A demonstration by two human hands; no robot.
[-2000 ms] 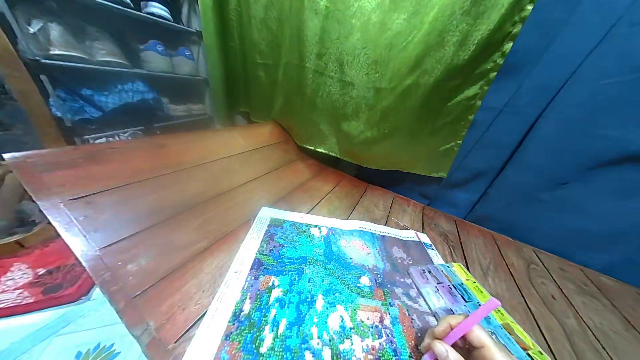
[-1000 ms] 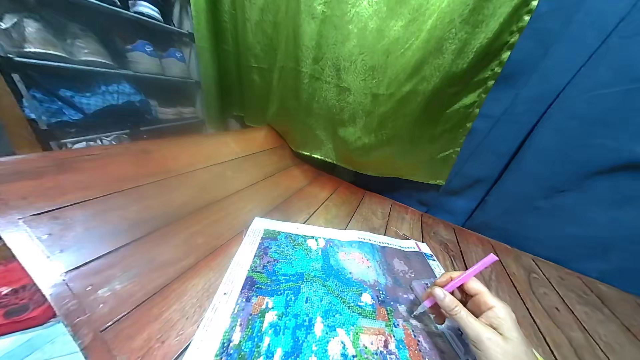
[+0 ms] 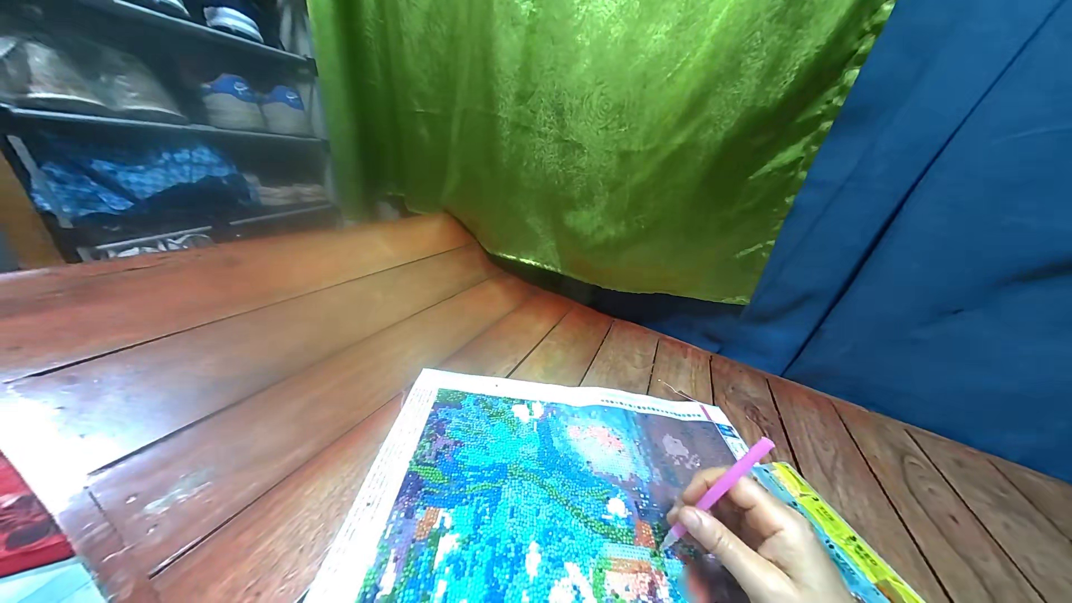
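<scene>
My right hand pinches a pink diamond-painting applicator pen between thumb and fingers, its tip low over the right part of a diamond painting canvas. Blue, turquoise and green beads cover much of the canvas, with pale patches among them and a white margin around it. Beneath the hand and along the canvas's right side lies a flat yellow and light-blue printed item, partly hidden. My left hand is not in view.
The canvas lies on a varnished wooden plank surface. Behind it hang a green curtain and a blue cloth. A shoe rack stands at the back left. A red item lies at the lower left.
My right hand with the pen has moved from over the yellow-edged item onto the right part of the canvas, its pen tip now lower on the picture than one second ago.
</scene>
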